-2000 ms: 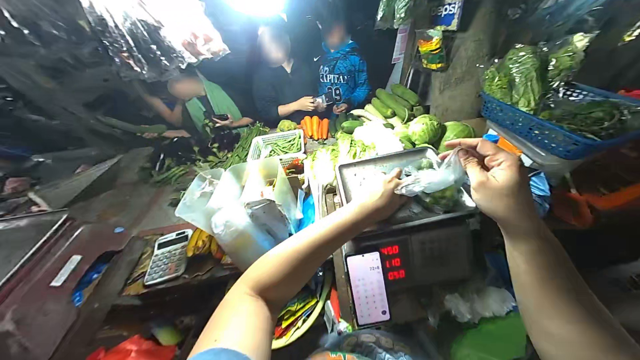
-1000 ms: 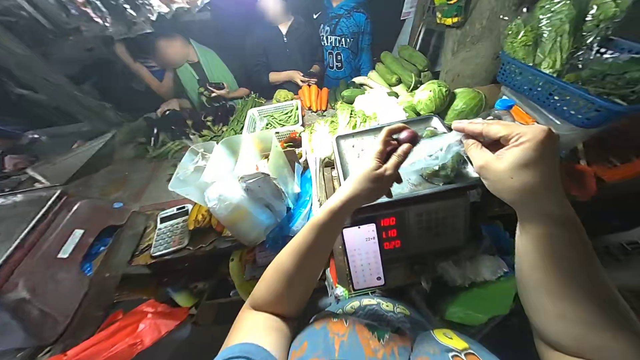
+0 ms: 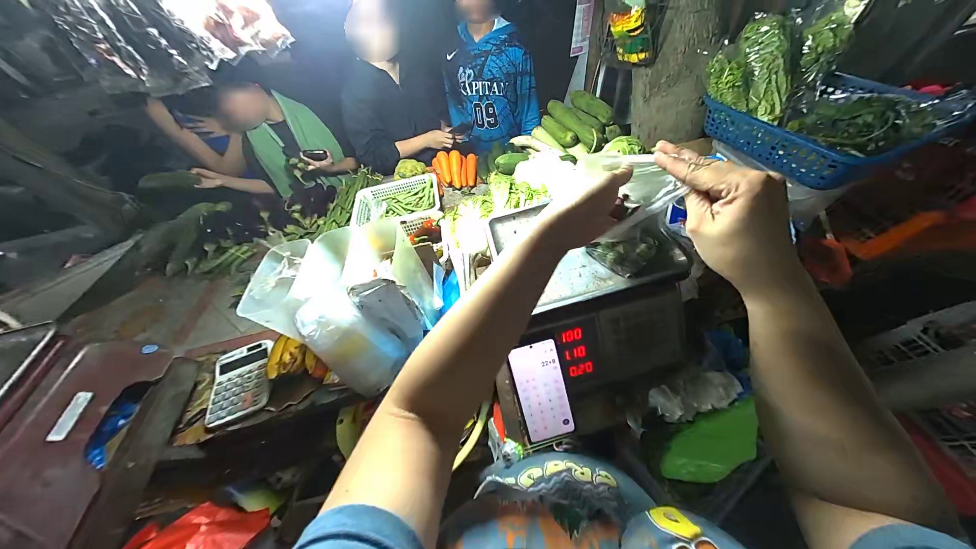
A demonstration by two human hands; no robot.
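Above the steel pan of a digital scale (image 3: 568, 278), a clear plastic bag (image 3: 648, 179) is stretched between my hands. My right hand (image 3: 728, 202) pinches the bag's edge between thumb and fingers. My left hand (image 3: 587, 202) is at the bag's other side, partly inside its mouth, with something dark red by its fingertips; whether it grips this is hard to see. A bag of leafy greens (image 3: 625, 252) lies on the pan under the hands. A phone showing a calculator (image 3: 541, 390) leans against the scale's front, beside its red digits.
Plastic containers (image 3: 335, 282) and a desk calculator (image 3: 239, 383) stand at left. Behind are a basket of green beans (image 3: 396, 200), carrots (image 3: 455, 168) and cucumbers (image 3: 576, 122). A blue basket of greens (image 3: 816, 164) is at right. Several people (image 3: 492, 84) are across the stall.
My left hand, which held a small dark red vegetable beside the bag one second ago, has moved to the bag's mouth. The bag is now raised and stretched between both hands.
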